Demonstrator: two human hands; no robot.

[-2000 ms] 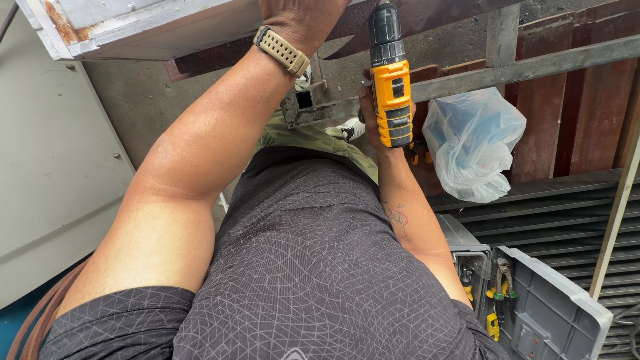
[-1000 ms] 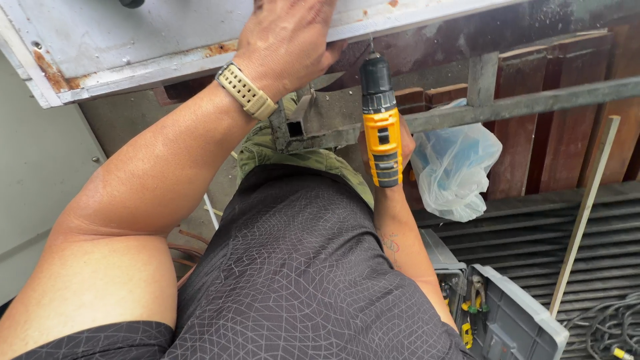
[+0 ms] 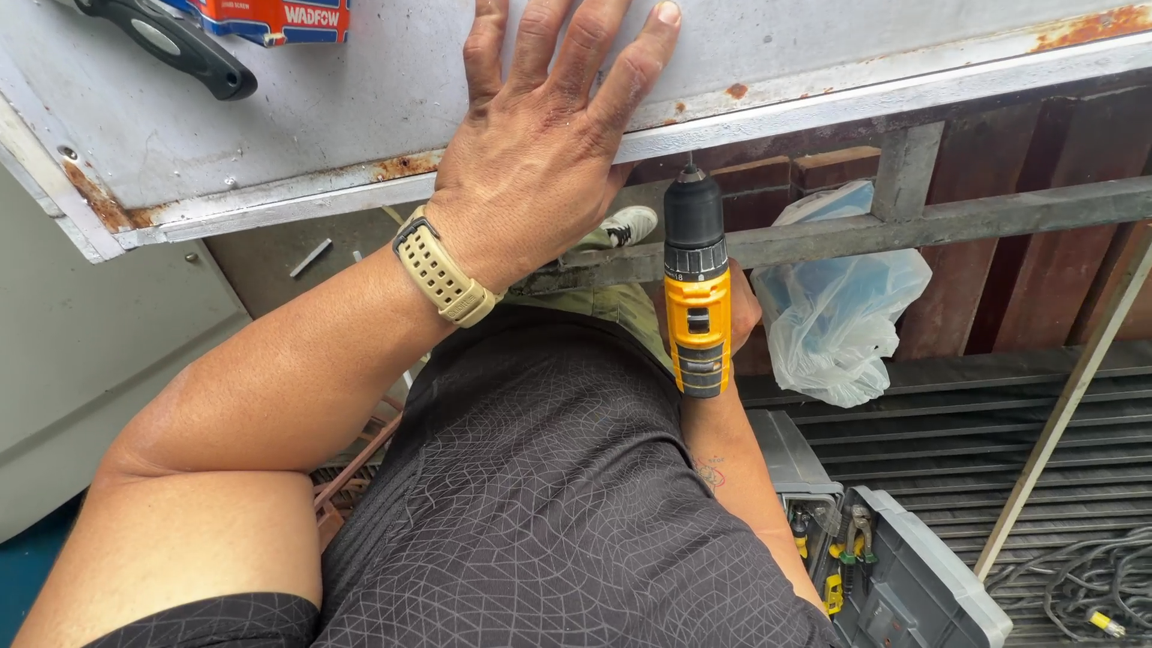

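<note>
My left hand (image 3: 549, 135) lies with its fingers spread on a white painted metal panel (image 3: 360, 117), close to its rusty near edge. My right hand (image 3: 742, 306) grips a yellow and black cordless drill (image 3: 697, 297), mostly hidden behind the drill's body. The drill points up to the panel's edge, and its thin bit (image 3: 690, 160) meets or nearly meets the underside of that edge; contact cannot be made out. At the panel's upper left are a red and blue screw box (image 3: 306, 20) and a black-handled tool (image 3: 180, 49).
A grey metal frame bar (image 3: 1008, 211) crosses behind the drill. A plastic bag (image 3: 837, 324) with blue contents hangs by it. An open grey toolbox (image 3: 927, 567) holds pliers (image 3: 855, 540). A slanted strip (image 3: 1071, 405) and coiled cable (image 3: 1098, 576) are at the right.
The drill has come up close beneath the panel's edge. My left hand, cut off by the frame's top before, is now seen flat on the panel. The view has shifted toward the panel.
</note>
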